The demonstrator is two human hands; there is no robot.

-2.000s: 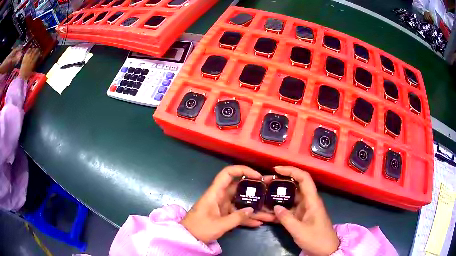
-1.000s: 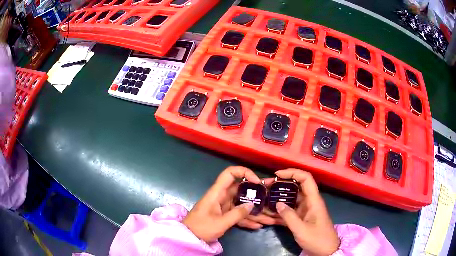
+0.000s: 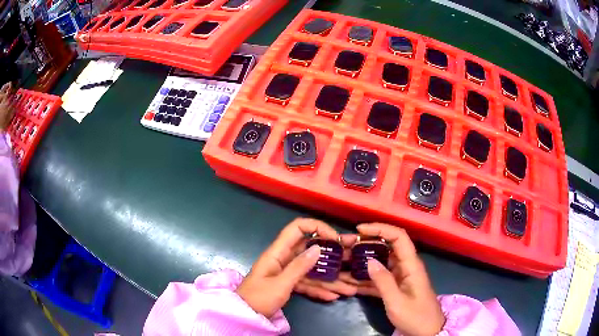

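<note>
My left hand holds one strapless smartwatch by its edges, with the thumb on its lit display. My right hand holds a second smartwatch beside it, thumb on the lower part of its display. Both displays show short white text lines like a menu. The hands are bare, close together, above the green mat just in front of the red-orange foam tray. In the tray's nearest row the watches lie with ringed back covers up; the other rows show dark fronts. Two pockets at the right end are empty.
A second red-orange tray at upper left partly overlaps a calculator. A pen lies on pale paper. Papers lie right of the tray. A neighbour's pink sleeve is at far left, above a blue stool.
The left watch's display has changed from a white block with text to menu lines; the right one changed earlier. My thumbs have shifted slightly on the screens. The neighbour's arm has moved at far left.
</note>
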